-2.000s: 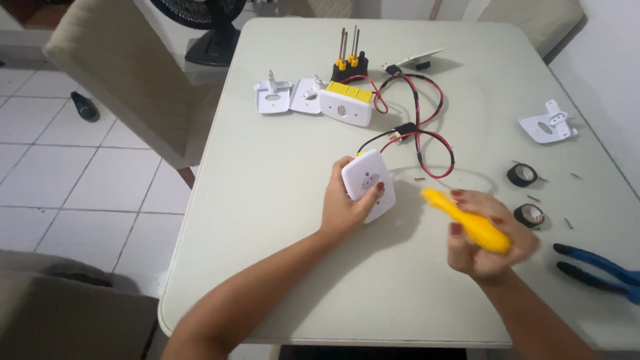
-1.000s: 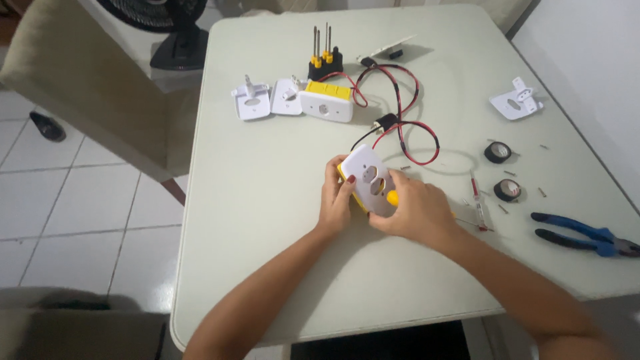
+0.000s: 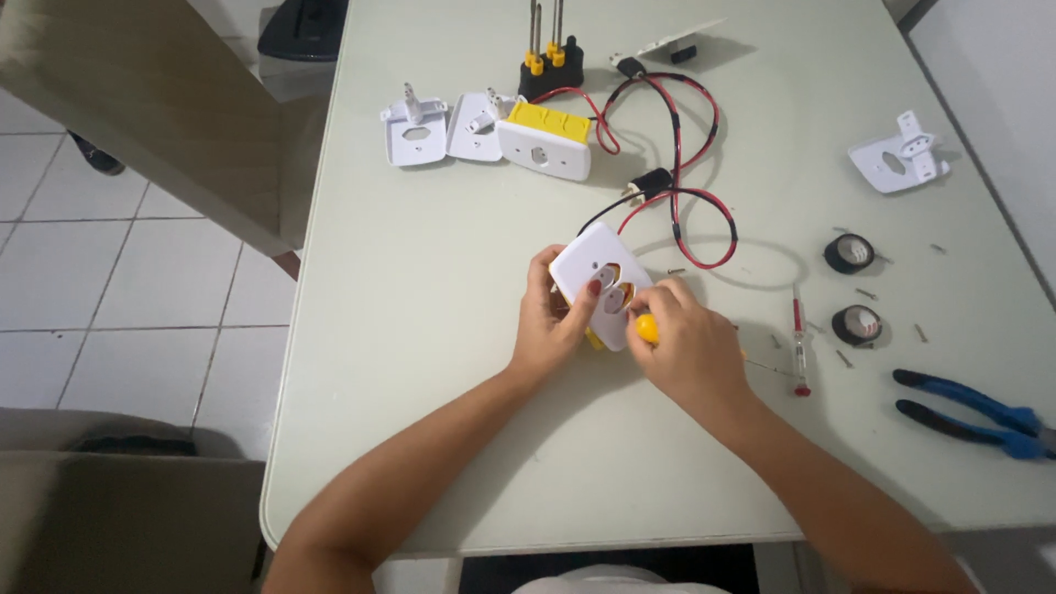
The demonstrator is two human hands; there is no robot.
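Note:
My left hand (image 3: 554, 318) grips a white double-socket faceplate (image 3: 587, 256) with a yellow box behind it, its thumb across the front beside the two openings. My right hand (image 3: 689, 338) is closed around a screwdriver with a yellow handle (image 3: 648, 329), its fingertips at the plate's right edge. The screwdriver's shaft points away to the lower right. Black and red wires (image 3: 678, 157) run from the held box to a black plug (image 3: 650, 183) and on up the table. Another white socket plate on a yellow box (image 3: 544, 148) stands above my left hand.
Loose white plates (image 3: 417, 144) lie at the upper left, another (image 3: 891, 169) at the upper right. A black stand (image 3: 551, 74) holds metal shafts. At right are black tape rolls (image 3: 850, 253), scattered screws (image 3: 845, 359), a red-ended tester screwdriver (image 3: 799, 342) and blue-handled pliers (image 3: 973, 412).
Two seconds ago my right hand held the yellow handle away from the plate; it is now at the plate's right edge. The faceplate has been tilted. The view has shifted.

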